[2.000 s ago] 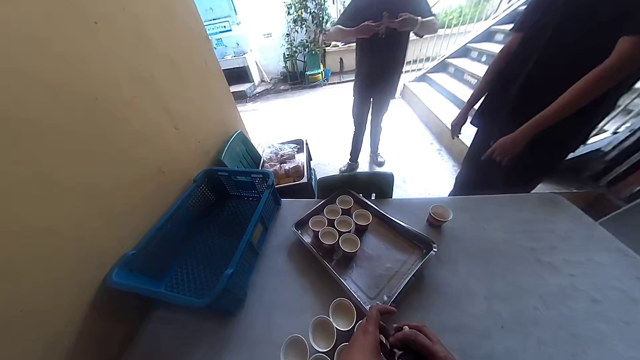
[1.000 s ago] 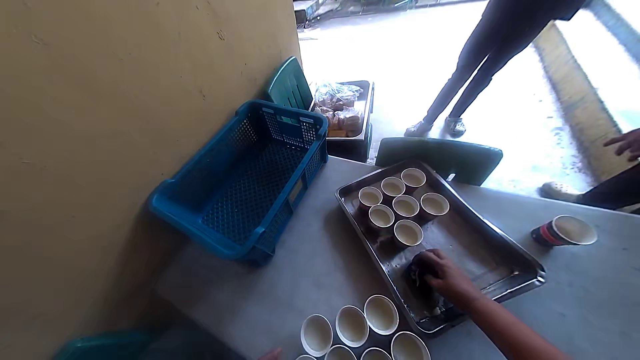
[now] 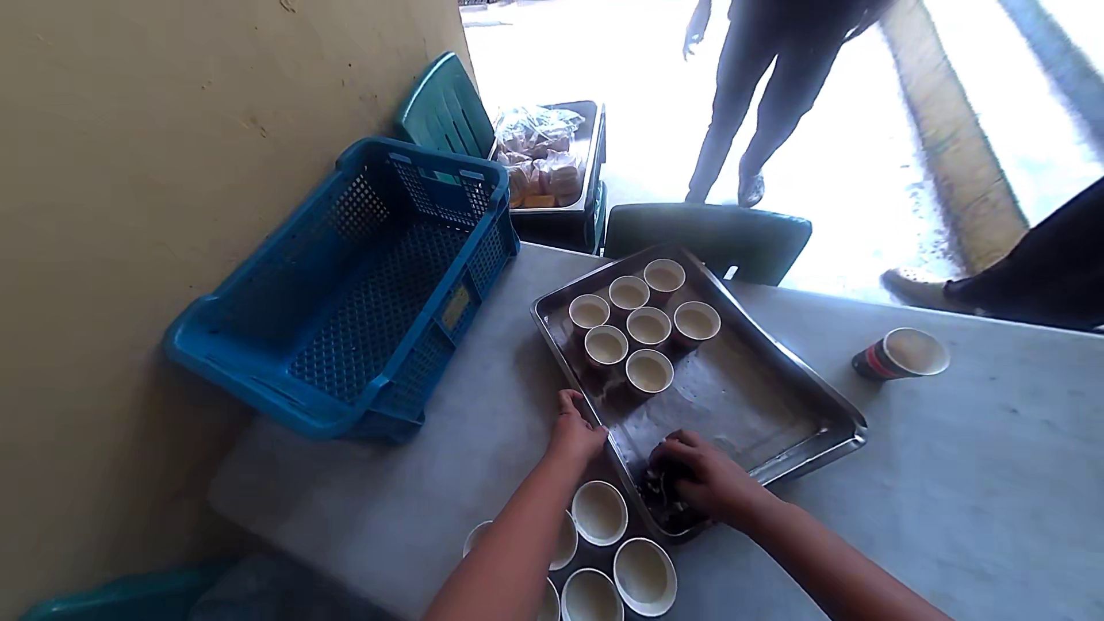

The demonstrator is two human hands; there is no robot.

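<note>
My right hand (image 3: 703,479) is closed on a dark, crumpled cloth-like item (image 3: 662,490) in the near corner of a metal tray (image 3: 798,358); what exactly it is cannot be told. My left hand (image 3: 580,431) touches the tray's left rim, with thumb and fingers about the edge. Several filled paper cups (image 3: 649,371) stand upright in the tray's far left part. Near my left forearm, more paper cups (image 3: 599,513) stand on the table, partly hidden by the arm. A single dark paper cup with a red band (image 3: 901,354) stands on the table right of the tray.
A blue plastic crate (image 3: 345,293) lies at the left by the wall. Beyond the table (image 3: 1009,448) are green chairs (image 3: 707,237) and a container (image 3: 595,159) holding bagged bread-like food (image 3: 543,168). A person (image 3: 768,86) stands beyond; another person's leg (image 3: 1026,267) shows at right.
My left hand, barely in view a second ago, has come to the tray's left rim. My right hand has moved nearer the tray's near corner with the dark item.
</note>
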